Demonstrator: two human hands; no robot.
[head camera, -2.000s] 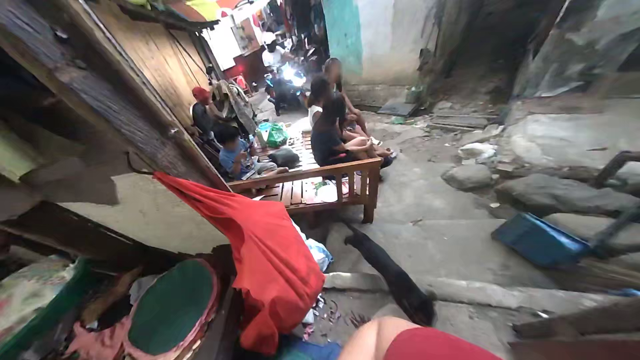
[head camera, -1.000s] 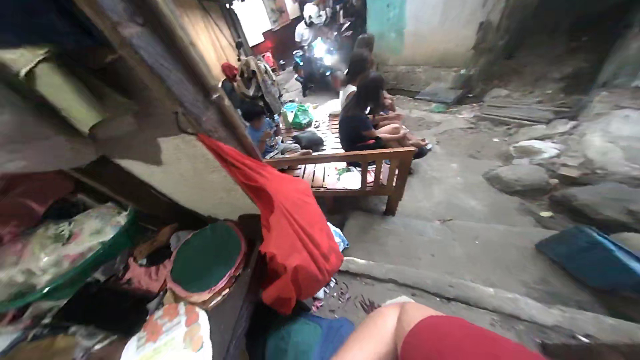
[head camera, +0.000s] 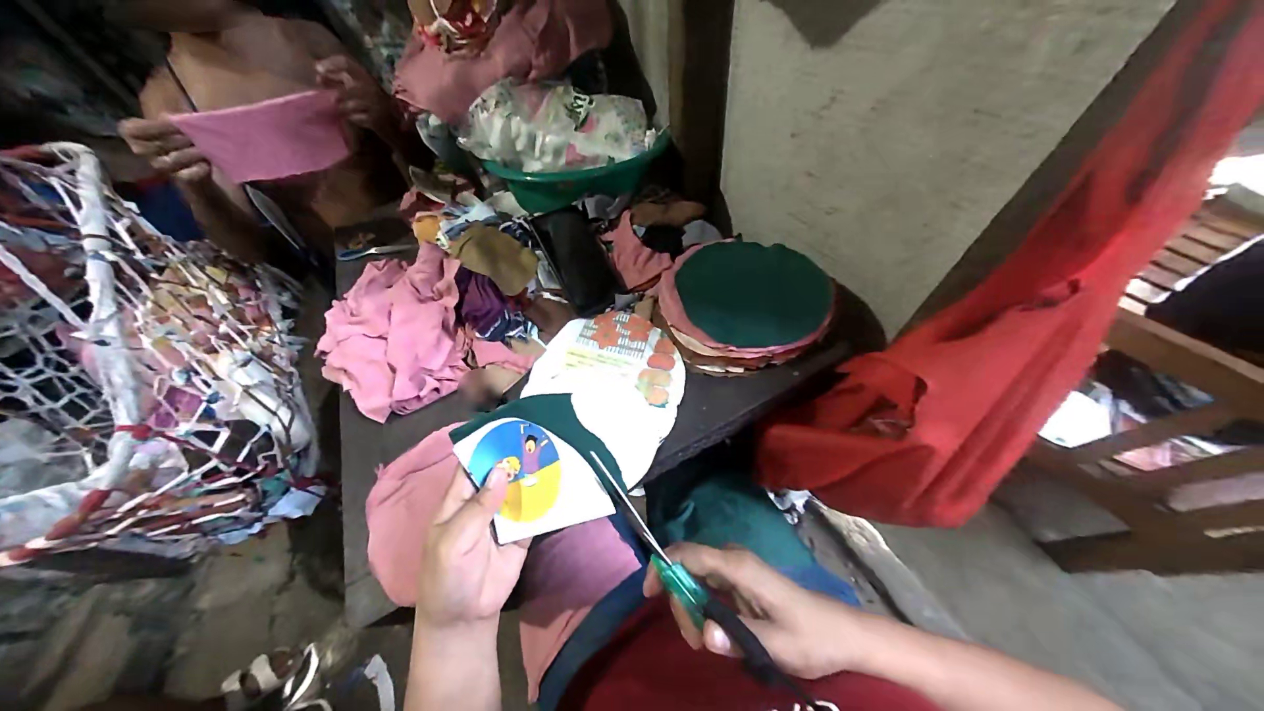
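Observation:
In my left hand (head camera: 472, 553) is a white fabric piece (head camera: 583, 499) with a printed cartoon picture, held together with dark green cloth (head camera: 558, 420) behind it. My right hand (head camera: 755, 607) grips scissors (head camera: 681, 583) with green and black handles; their blades point up and left, along the right edge of the green cloth. Just beyond lies a round white printed cloth (head camera: 627, 405) on the dark table. A stack of round cloth pieces with a green one on top (head camera: 755, 293) sits at the table's right. Pink cloth (head camera: 400, 331) is heaped at the left.
A person (head camera: 267, 118) across the table holds a pink cloth (head camera: 265, 136). A net basket of scraps (head camera: 148, 365) stands at the left. Behind the table is a green basin (head camera: 583, 183) with plastic bags. Red cloth (head camera: 948, 425) hangs at the right, beside a wooden bench (head camera: 1165, 474).
The view has swung strongly left, from the alley and bench to the table. Both my hands, the scissors and the printed fabric piece are now in view; the hands did not show in the earlier frames.

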